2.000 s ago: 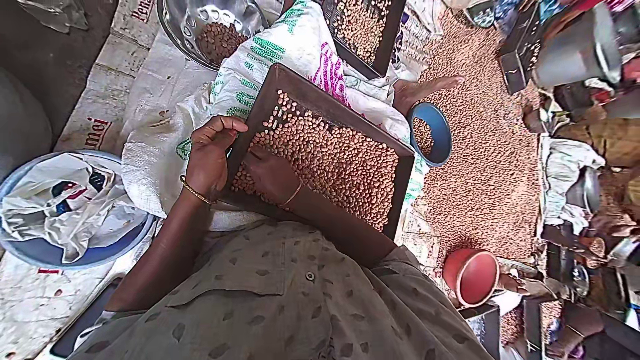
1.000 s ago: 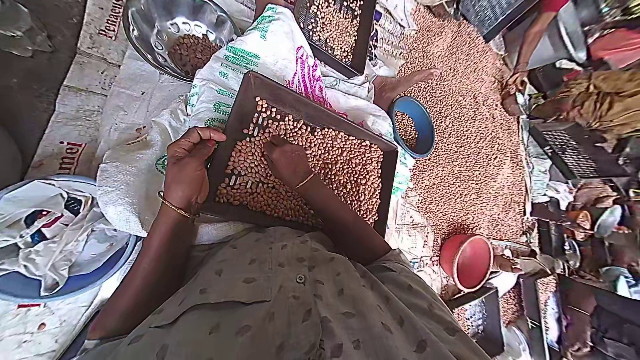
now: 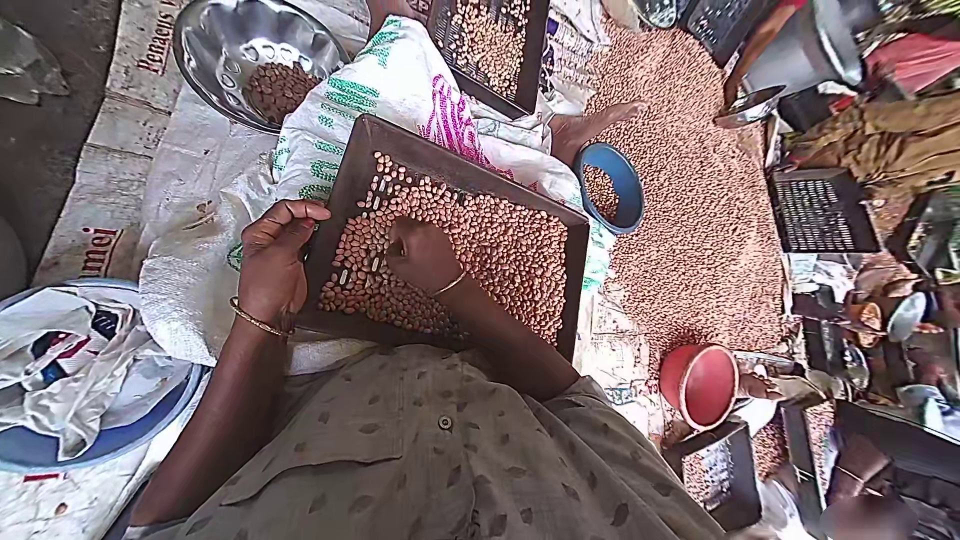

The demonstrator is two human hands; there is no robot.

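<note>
A dark rectangular tray (image 3: pixel 457 161) with a slotted bottom lies across my lap, tilted in view. Reddish-brown shelled nuts, which look like peanuts (image 3: pixel 510 247), cover most of it; some bare slots show near its left side. My left hand (image 3: pixel 281 251) is at the tray's left rim, thumb and fingers brought together; whether it pinches anything is hidden. My right hand (image 3: pixel 424 255) rests among the nuts left of the tray's middle, fingers curled down, and what they hold, if anything, cannot be seen. A white woven sack (image 3: pixel 352 97) with green and pink print lies under and beyond the tray.
A metal bowl (image 3: pixel 225 45) of darker nuts stands upper left, a blue basin (image 3: pixel 97 457) with plastic sacks lower left. Right of the tray are a blue bowl (image 3: pixel 637 191), a wide spread of nuts (image 3: pixel 697 187) and a red bucket (image 3: pixel 709 386). Another person's arm (image 3: pixel 761 37) shows upper right.
My right hand, near the tray's left side two seconds ago, is farther in among the nuts. The other person's arm at upper right was not visible in the earliest frame.
</note>
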